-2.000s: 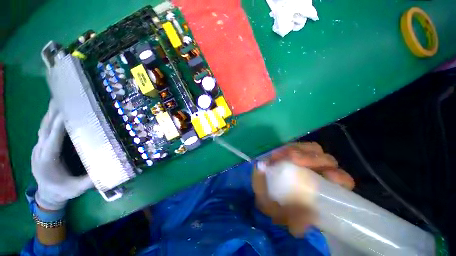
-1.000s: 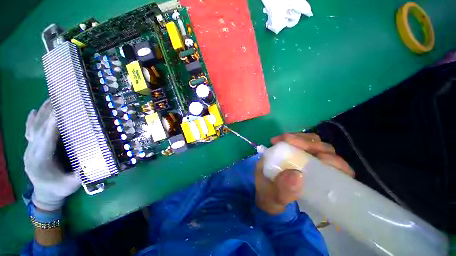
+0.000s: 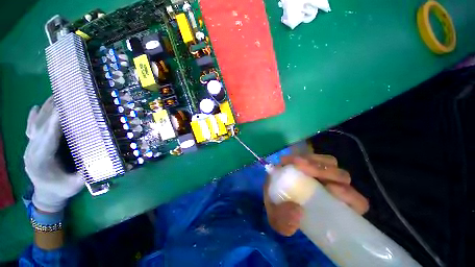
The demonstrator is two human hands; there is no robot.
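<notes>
The circuit board (image 3: 151,88) lies tilted on the green mat, with the ribbed heatsink (image 3: 86,107) along its left edge. My left hand (image 3: 49,156), in a white glove, holds the heatsink's outer side; some fingers are hidden behind it. My bare right hand (image 3: 312,187) is closed around the front of the translucent glue syringe (image 3: 344,224). The thin needle (image 3: 249,146) points up and left. Its tip is at the board's near right corner, beside the yellow capacitors (image 3: 209,128); whether it touches cannot be told.
A red foam pad (image 3: 245,62) lies along the board's right side, partly under its edge. A crumpled white tissue (image 3: 302,11) lies at the top, and a yellow tape roll (image 3: 436,27) at the far right. A thin hose (image 3: 372,167) runs over dark cloth at the right.
The syringe's rear has swung down and left, and the needle is steeper with its tip at the board corner. Since the oldest frame the board has turned slightly, with my left hand still on the heatsink.
</notes>
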